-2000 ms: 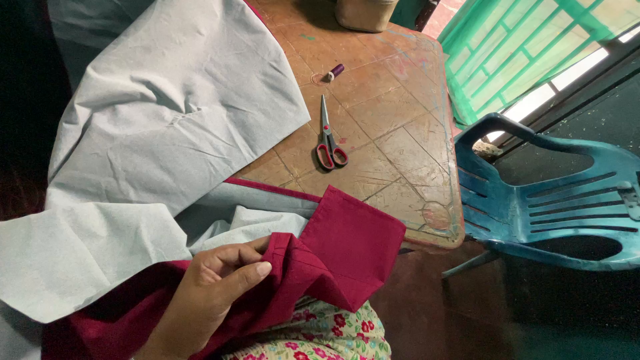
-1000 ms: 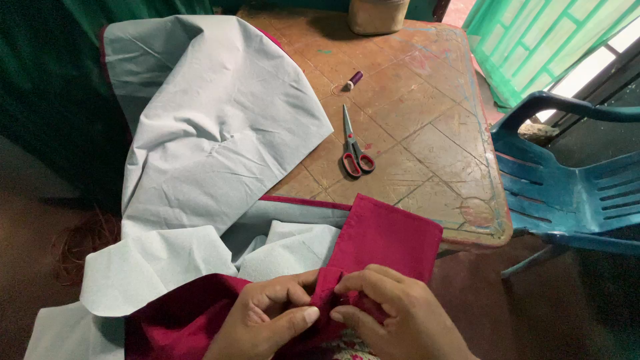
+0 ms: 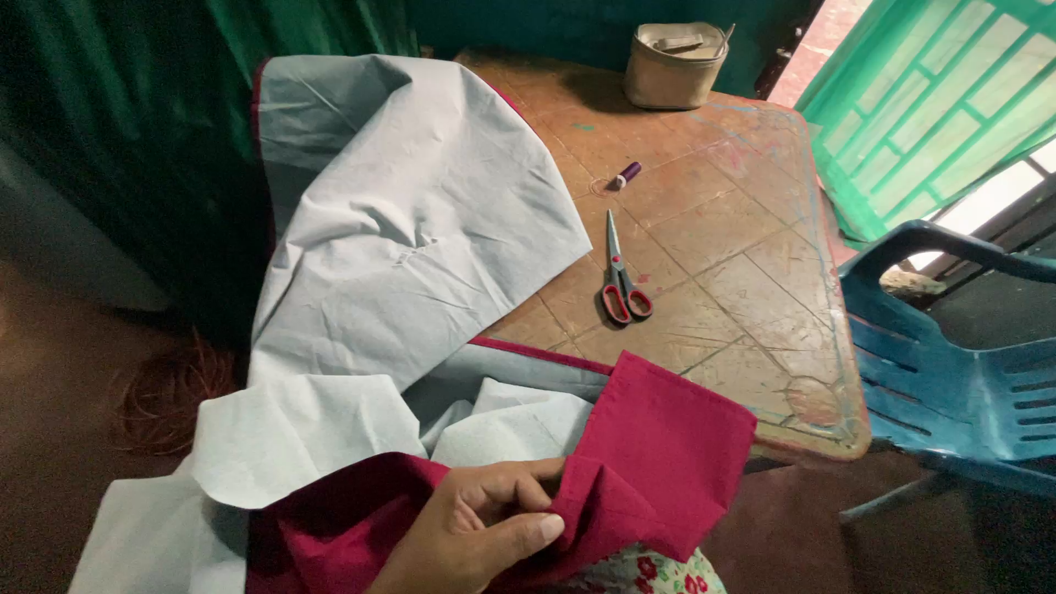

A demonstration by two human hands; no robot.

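Note:
Between the thumb and fingers of my left hand (image 3: 487,520) is the folded edge of a dark red cloth (image 3: 668,454), at the bottom centre. The red cloth lies over floral fabric (image 3: 660,569) at my lap and joins a large pale grey cloth (image 3: 429,190) spread over the table's left part. My right hand is out of view. Scissors with black and red handles (image 3: 620,280) lie on the table beyond the red cloth, blades pointing away. Past them rests a small purple thread spool (image 3: 628,175). Whether a needle is in the cloth cannot be seen.
The worn brown table (image 3: 742,289) has a beige container (image 3: 676,70) at its far edge. A blue plastic chair (image 3: 949,355) stands at the right. Dark green curtains (image 3: 247,49) hang at the left, with a reddish tangle of strands (image 3: 177,396) on the floor below.
My right hand, at the red cloth beside my left one second ago, has gone out of view. My left hand still pinches the red cloth. The scissors and spool have stayed in place on the table.

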